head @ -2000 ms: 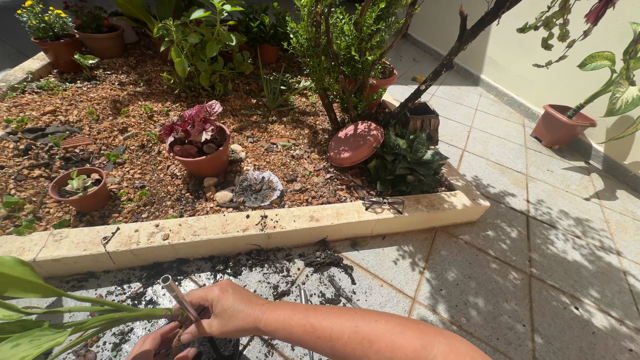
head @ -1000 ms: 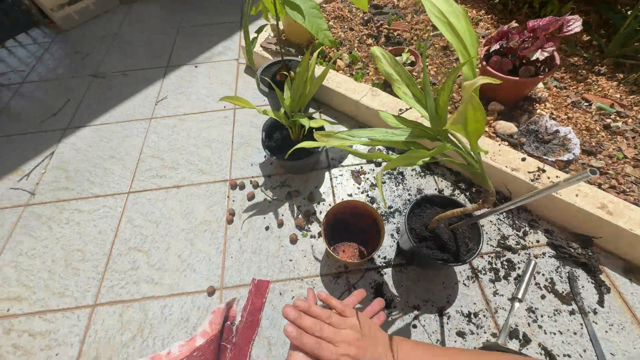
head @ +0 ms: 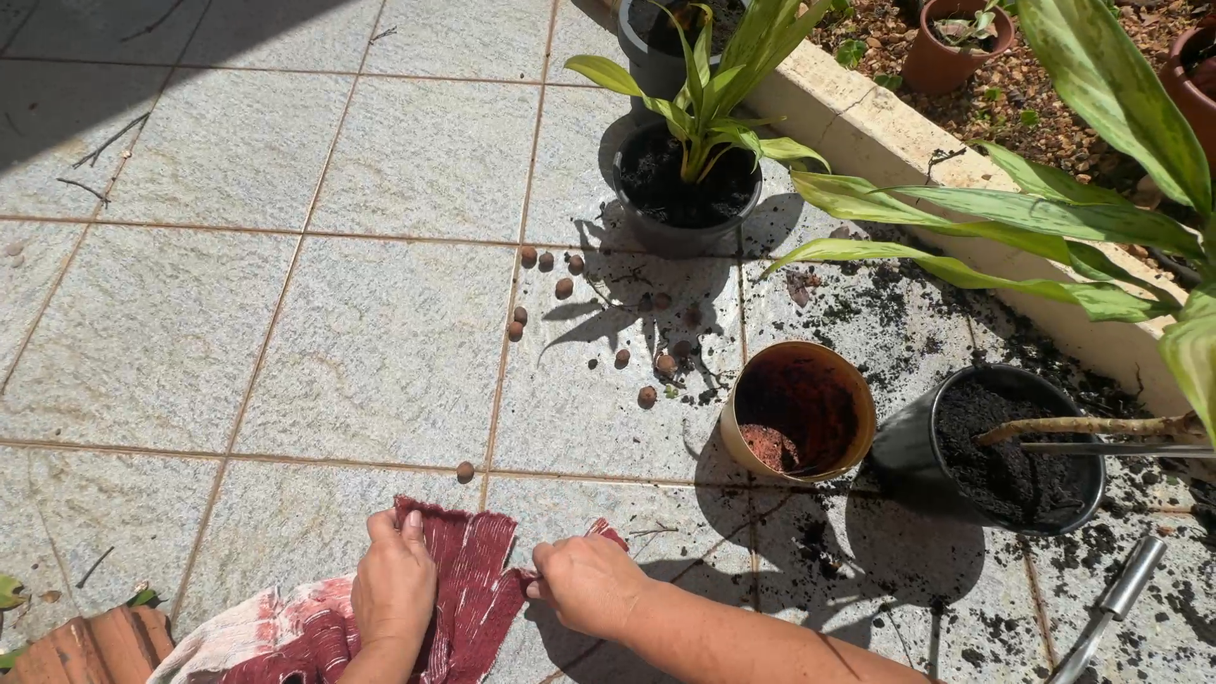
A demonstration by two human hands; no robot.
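My left hand grips the upper edge of a dark red and white cloth at the bottom of the view. To its right, my right hand pinches another edge of the same cloth, with a small corner showing above the fingers. Up and to the right of my right hand stands a tan pot with reddish material at its bottom. Beside it is a black pot of dark soil, holding a leaning plant stem and a metal rod.
A smaller potted plant stands farther back, near another dark pot. Brown clay balls and spilled soil lie on the tiles. The garden bed's pale curb runs along the right. A metal-handled tool lies lower right; terracotta pieces sit lower left.
The view has swung left and down from the garden bed. One second ago my hands were together beside the cloth; now they are apart, both holding it. The earliest frame shows them at the plant's base.
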